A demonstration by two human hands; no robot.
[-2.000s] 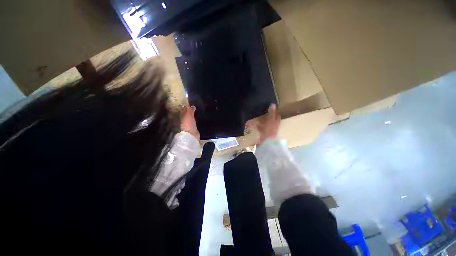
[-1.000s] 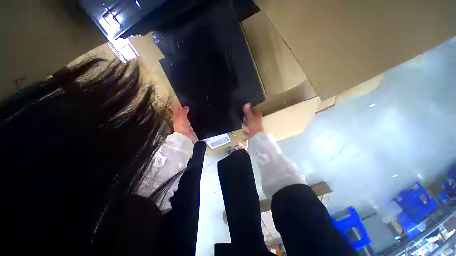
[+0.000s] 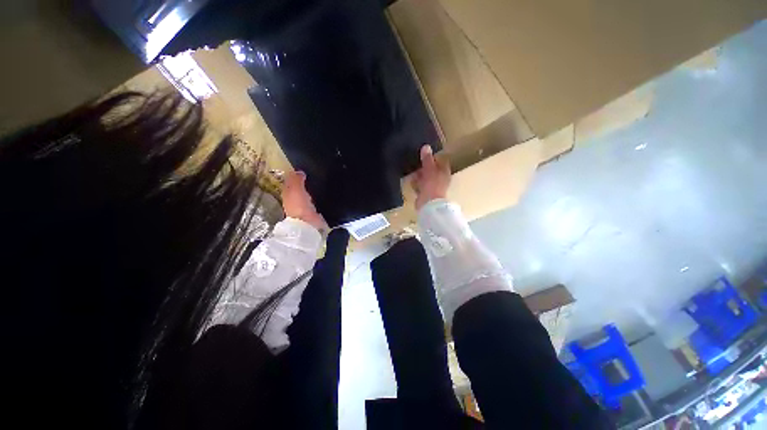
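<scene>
Dark, glossy black panels [image 3: 336,109] lie overlapping at an open brown carton [image 3: 496,180], in the upper middle of the head view. My left hand [image 3: 300,200] is at the near left edge of the panels. My right hand [image 3: 431,178] is at their near right corner, with the thumb up along the edge. Both hands grip the panels; the fingers underneath are hidden. A white label [image 3: 367,226] shows on the carton just below the panels' near edge.
Large carton flaps [image 3: 589,59] spread at the upper right. A shiny clear film [image 3: 164,34] is at the upper left. Blue plastic stools [image 3: 607,366] stand on the grey floor at lower right. Dark hair covers much of the left side. My dark-clothed legs show below.
The view has shifted, so carton and panels sit further left and higher. My right hand has moved up slightly along the panels' right corner. Both hands stay at the panels' near end.
</scene>
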